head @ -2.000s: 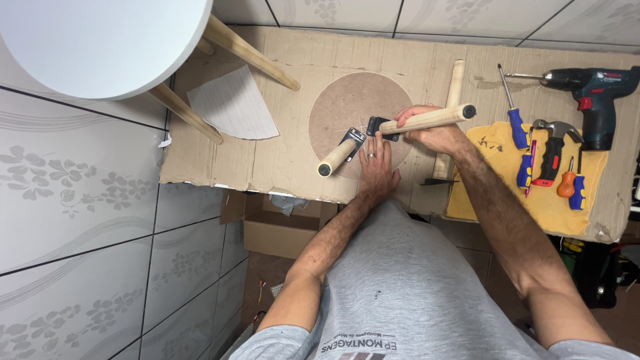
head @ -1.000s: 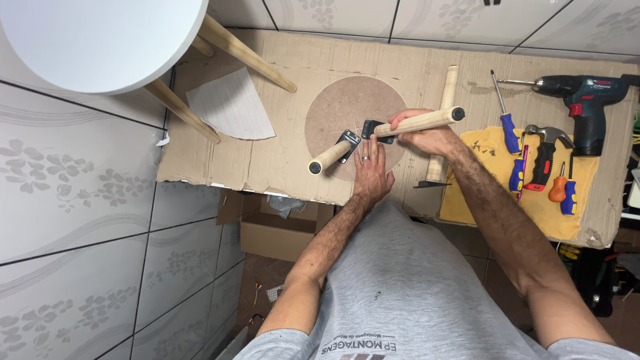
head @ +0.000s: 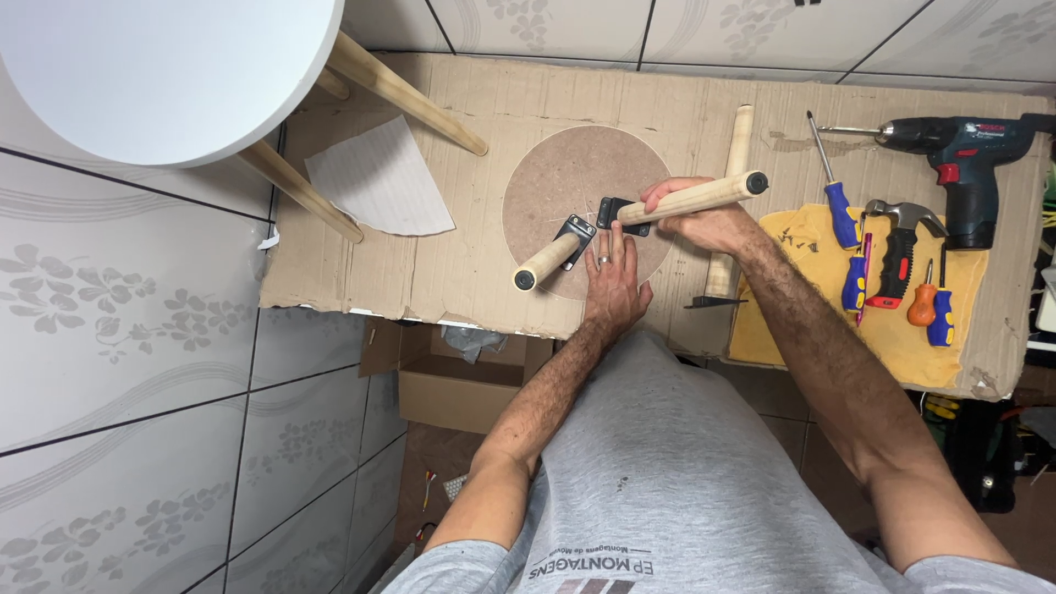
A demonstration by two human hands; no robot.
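A round brown fiberboard disc [head: 553, 157] with pencilled lines lies on the cardboard-covered surface. One wooden leg [head: 546, 262] stands tilted on its black metal bracket [head: 581, 233] near the disc's middle. My right hand [head: 701, 219] grips a second wooden leg [head: 693, 200], whose black bracket [head: 611, 211] rests on the disc. Flat on the disc, my left hand [head: 612, 280] has its fingertips at that bracket's lower edge. A third wooden leg [head: 738, 148] lies to the right, with a black bracket [head: 714, 302] at its near end, partly behind my right forearm.
On the right are a Bosch cordless drill [head: 949, 140], a claw hammer [head: 895, 256] and several screwdrivers, some on a yellow cloth [head: 775, 330]. At left stands a white round-topped table [head: 181, 74] with wooden legs, beside a white corrugated sheet [head: 379, 181]. Below is an open cardboard box [head: 454, 396].
Nothing has plainly changed in the grip: my right hand keeps hold of the leg and my left hand stays by its bracket. The view has shifted slightly.
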